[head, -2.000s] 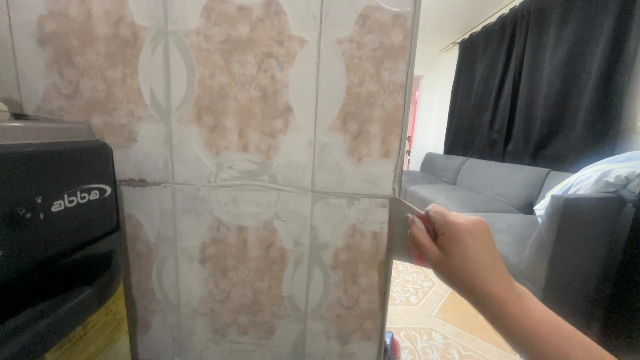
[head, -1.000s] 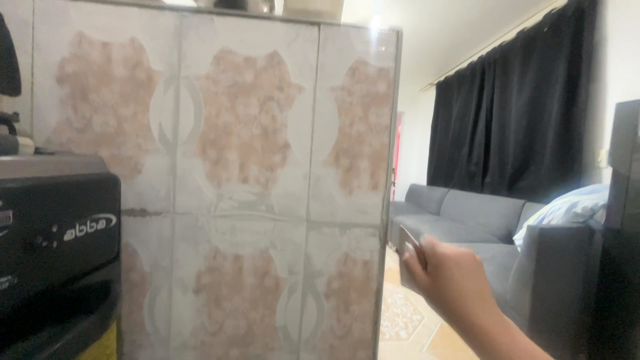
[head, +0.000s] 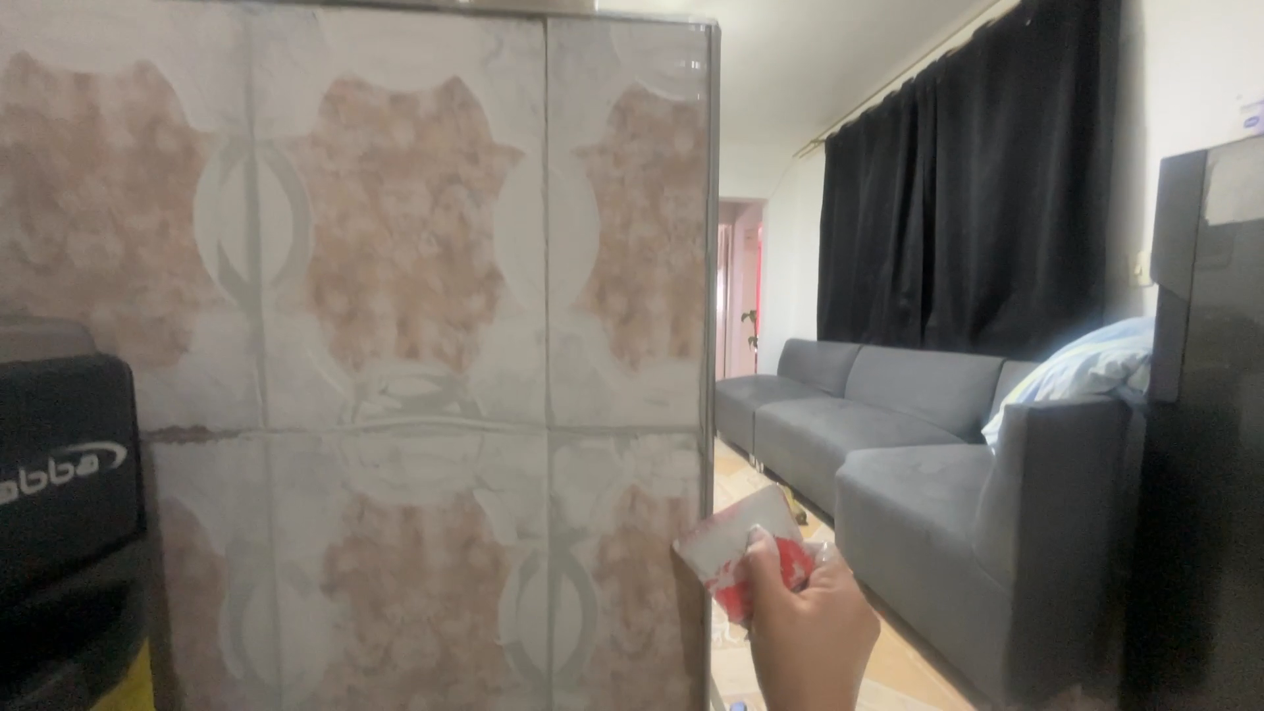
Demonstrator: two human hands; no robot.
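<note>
My right hand holds a flat, pale and red scraper or spreader between thumb and fingers, its face smeared with whitish material. One corner of it reaches the right edge of a tiled wall, low down; whether it touches cannot be told. The wall has brown and white patterned tiles. A horizontal joint crosses it with pale grout-like material smeared around, and its left end looks dark and rough. My left hand is out of view.
At the left a black Abba appliance stands close against the tiles. Beyond the wall's right edge are a grey sofa with a patterned cloth, a black curtain and a dark cabinet-like object at the far right.
My right hand has turned more upright, and the scraper's broad face now shows. Earlier it was held nearly edge-on by the wall's corner, close to the horizontal joint; now it is below the joint.
</note>
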